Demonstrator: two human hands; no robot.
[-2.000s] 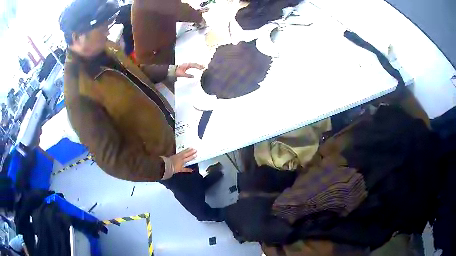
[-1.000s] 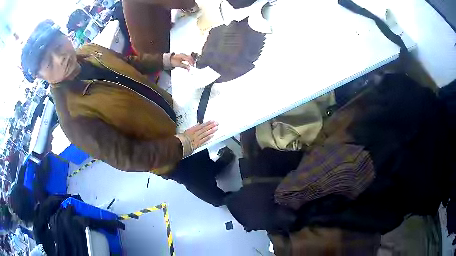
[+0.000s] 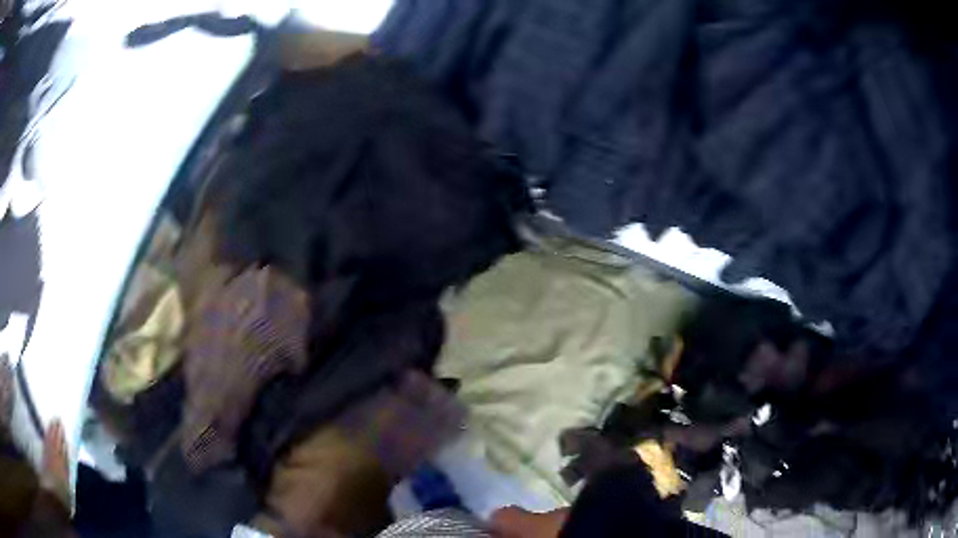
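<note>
A heap of black cloth lies beside the white table, with brown-purple checked pieces at its left side. A plain khaki cloth spreads to the right of the heap. A large pile of navy garment pieces fills the upper right. My right hand shows at the bottom edge, beside my small-check apron. It is blurred and cut off, with a dark sleeve. I cannot tell whether it holds anything. My left hand is not in view.
The white table runs down the left side, with dark pieces on it. Another person's hand rests at its edge, lower left. Dark, brown and tan scraps are heaped at the lower right.
The view has swung right, so the table and black heap sit further left. The navy pile, scraps and my right hand have come into view. The other person is mostly out of view.
</note>
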